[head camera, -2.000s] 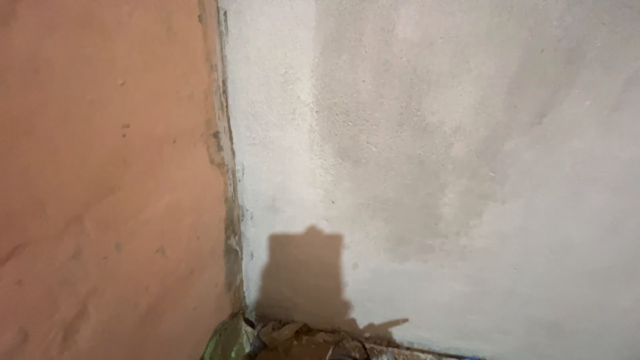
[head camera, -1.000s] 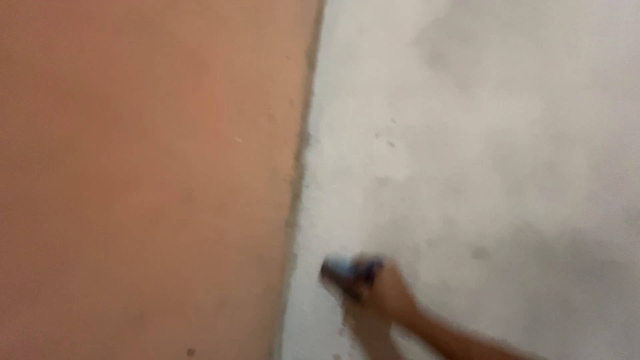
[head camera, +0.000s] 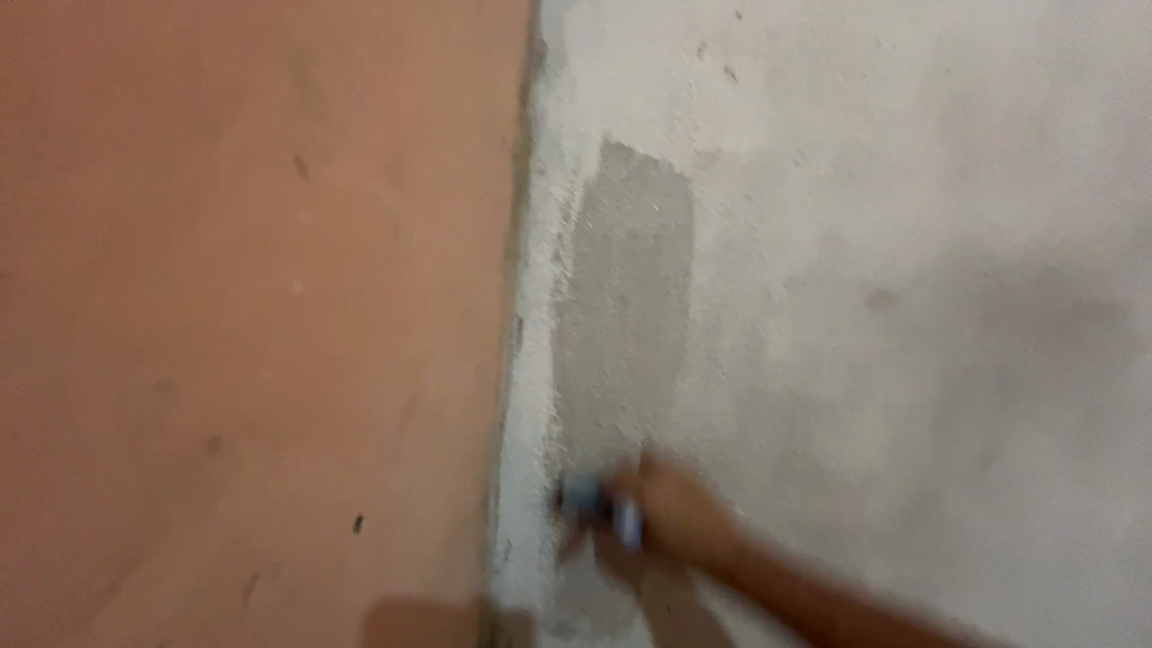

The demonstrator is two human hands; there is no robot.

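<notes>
My right hand (head camera: 675, 508) is closed around a paintbrush (head camera: 589, 497), blurred by motion, with dark and bluish-white parts; its exact shape is hard to make out. The brush is against the pale whitewashed wall (head camera: 855, 180), close to the corner. Above the hand, a darker grey, wet-looking strip (head camera: 625, 297) runs up the wall. The forearm comes in from the lower right, and its shadow falls on the wall below the hand. My left hand is out of view.
An orange-painted wall (head camera: 270, 270) with small dark marks fills the left side. It meets the pale wall at a rough vertical corner seam (head camera: 517, 225). A squarish shadow lies across the bottom of the corner.
The right hand, absent in the earliest frame, came into view at the pale wall with the brush. A dark wet-looking strip now shows where the wall was pale a second ago.
</notes>
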